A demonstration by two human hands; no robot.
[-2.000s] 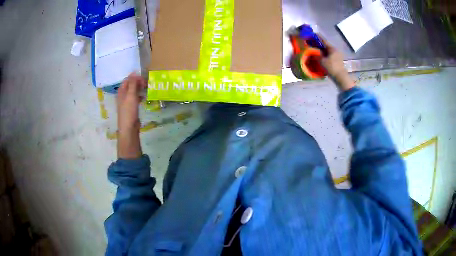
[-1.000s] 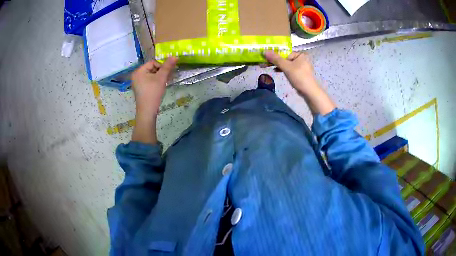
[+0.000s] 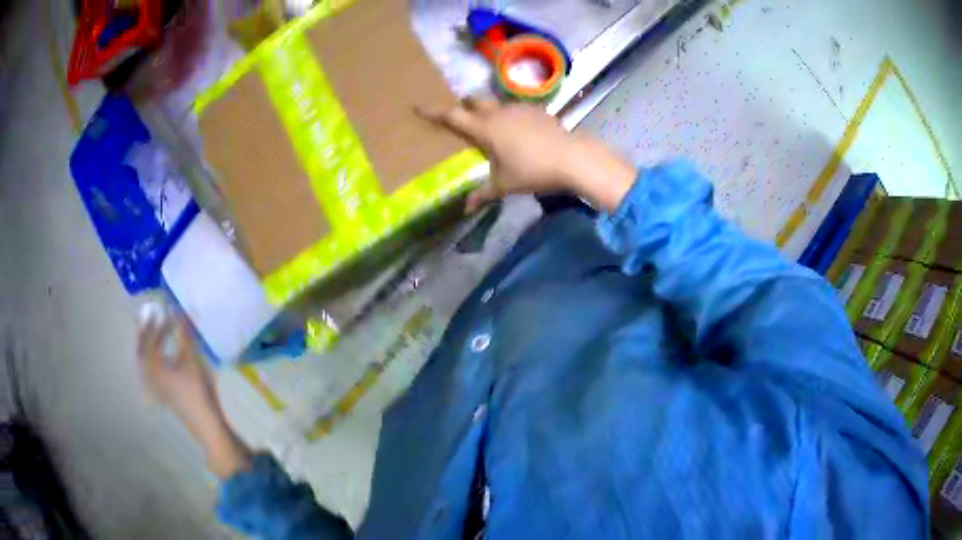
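Observation:
A brown shipping carton [image 3: 396,79] lies on the bench, crossed by yellow-green printed tape [image 3: 316,137] along its top and near edge. My right hand [image 3: 517,148] rests on the carton's near right corner with its fingers spread. My left hand [image 3: 179,364] is off the carton at the lower left, blurred; a small whitish thing shows at its fingertips, and I cannot tell if it is held. A tape gun [image 3: 527,69] with an orange-ringed roll stands on the bench just beyond my right hand.
A blue bin [image 3: 111,195] and a white-topped blue box [image 3: 216,285] stand left of the bench. A red tray [image 3: 114,37] is at the upper left. Stacked finished cartons [image 3: 907,274] with green tape and labels stand at the right by a blue edge [image 3: 844,222]. Yellow lines mark the floor.
The view has turned, so the carton appears tilted. My left hand has left the carton and moved down and left. My right hand has shifted from the near edge onto the corner.

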